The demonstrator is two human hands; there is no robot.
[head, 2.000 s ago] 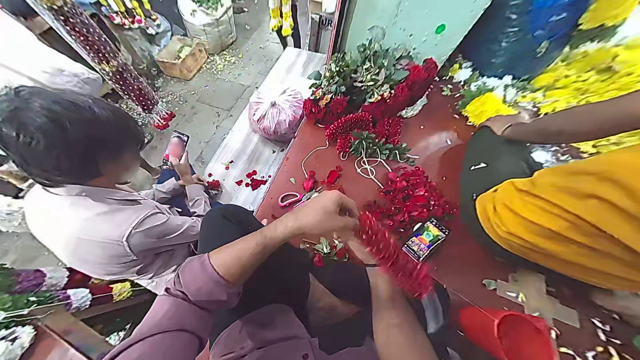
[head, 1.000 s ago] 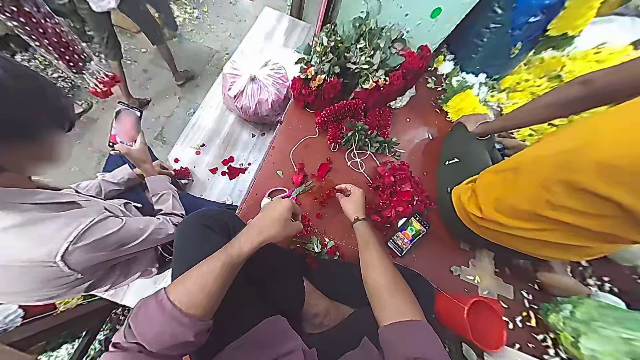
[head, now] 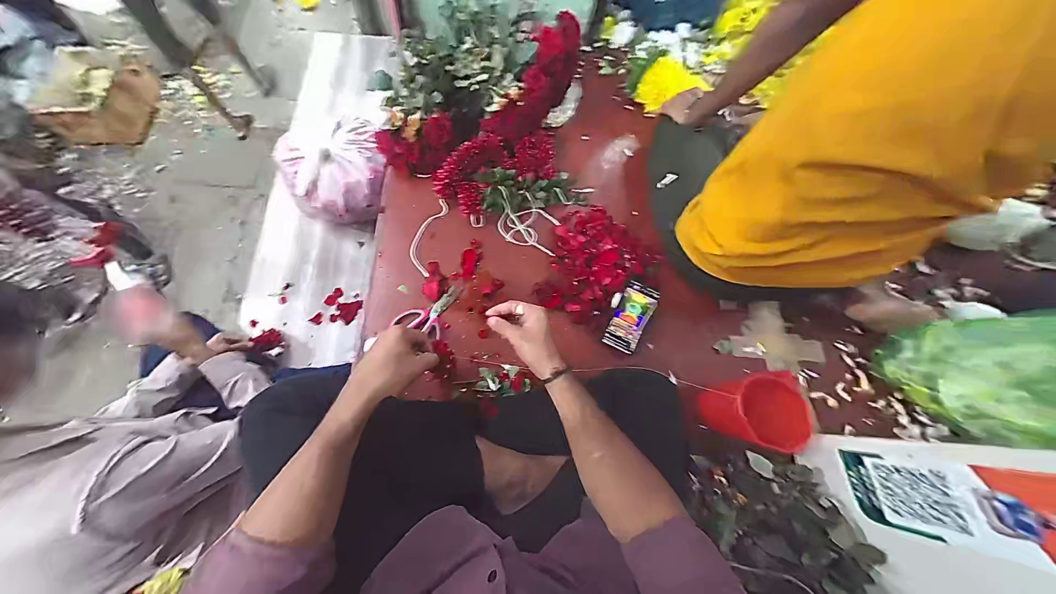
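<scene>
My left hand (head: 394,359) is curled with its fingers bent, just below the pink-handled scissors (head: 429,313) on the red tabletop. Whether it holds anything is hidden. My right hand (head: 528,332), with a dark band at its wrist, has thumb and index finger close together; anything between them is too small to tell. Red petals (head: 443,356) lie beside my left fingers. A thin thread runs across near my lap, by a small leafy sprig (head: 502,379). Beyond my right hand are a heap of red petals (head: 598,260), a phone (head: 631,317) and a red garland (head: 470,169) with white cord.
A red plastic cup (head: 761,411) stands at the right, near a green plastic bag (head: 973,375). A person in yellow (head: 850,157) sits at the right, another person (head: 165,462) at the left. A tied bag of pink petals (head: 334,169) rests on the white plank (head: 285,272).
The red petal strand that hung by my right hand two seconds ago is no longer seen there. My hands have parted. My left hand was over the scissors one second ago and is now nearer me.
</scene>
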